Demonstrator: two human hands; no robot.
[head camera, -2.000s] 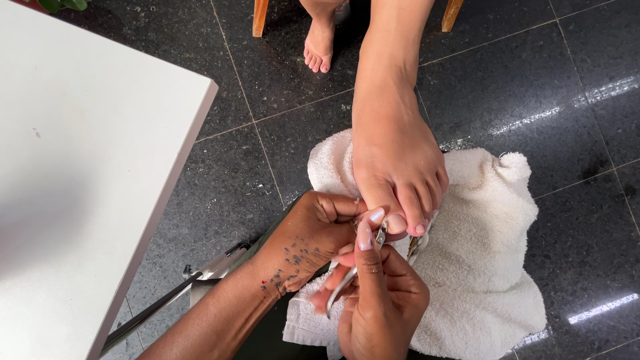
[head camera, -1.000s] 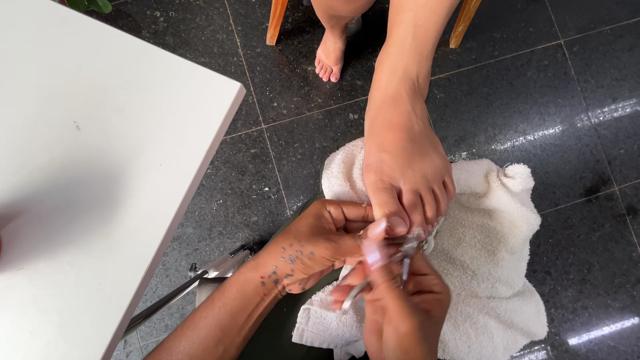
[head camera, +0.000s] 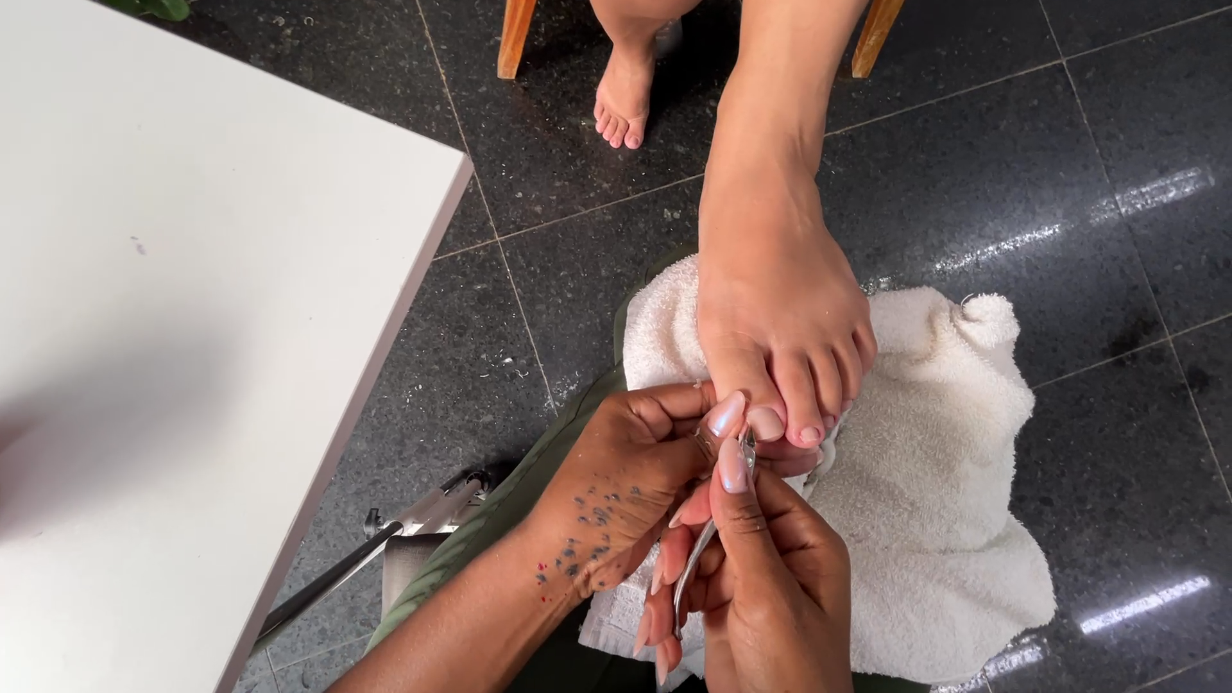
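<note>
Another person's bare foot (head camera: 784, 279) rests on a white terry towel (head camera: 938, 481), toes toward me. My left hand (head camera: 616, 491), tattooed near the wrist, grips the big toe (head camera: 746, 380) from the side, its thumb against the toe beside the nail and some fingers under the toes. In my right hand (head camera: 770, 568) is a pair of metal cuticle nippers (head camera: 695, 563), pinched between thumb and fingers. The tips of the nippers lie at the inner edge of the big toenail (head camera: 765, 423). Part of the tool is hidden by my fingers.
A white tabletop (head camera: 241, 289) fills the left side, its corner near my left hand. The person's other foot (head camera: 624, 96) stands on dark floor tiles (head camera: 568, 192) between wooden chair legs (head camera: 515, 38). A metal bar (head camera: 332, 582) runs beneath the table edge.
My right hand and the nippers, blurred one second ago, are now sharp, with the tips at the big toenail's inner edge. My left hand keeps its hold on the toe.
</note>
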